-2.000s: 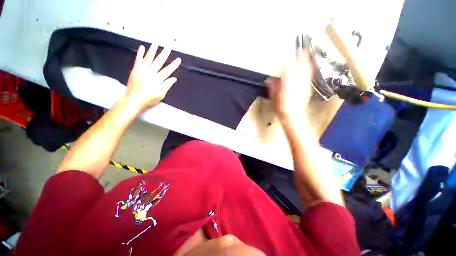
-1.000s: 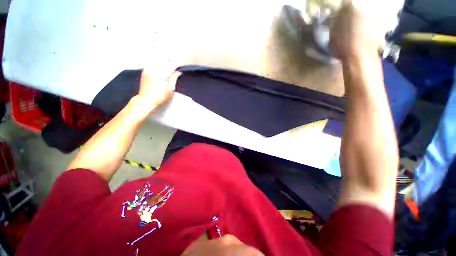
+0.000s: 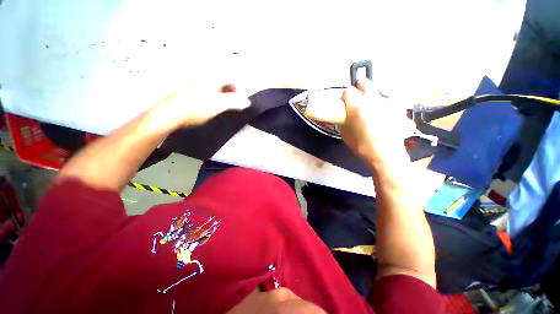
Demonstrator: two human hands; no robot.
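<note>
A long black fabric strip (image 3: 276, 116) lies along the near edge of the white table, its left part hanging over that edge. My right hand (image 3: 373, 119) is closed on the handle of a silver pointed steam iron (image 3: 319, 110), which rests on the strip with its tip to the left. My left hand (image 3: 206, 107) is pinched on the strip's upper edge, left of the iron's tip; its fingers are overexposed. My right hand hides most of the iron's handle and the strip's right end.
The white table (image 3: 184, 30) spreads beyond the strip. A navy cloth (image 3: 482, 138) and a light-blue packet (image 3: 453, 199) lie at its right end. A yellow hose (image 3: 522, 98) runs right from the iron. A red crate (image 3: 37, 144) stands below the left end.
The strip has shifted left and hangs further over the edge. My right hand has brought the iron from the right end down onto it. My left hand stays on its upper edge.
</note>
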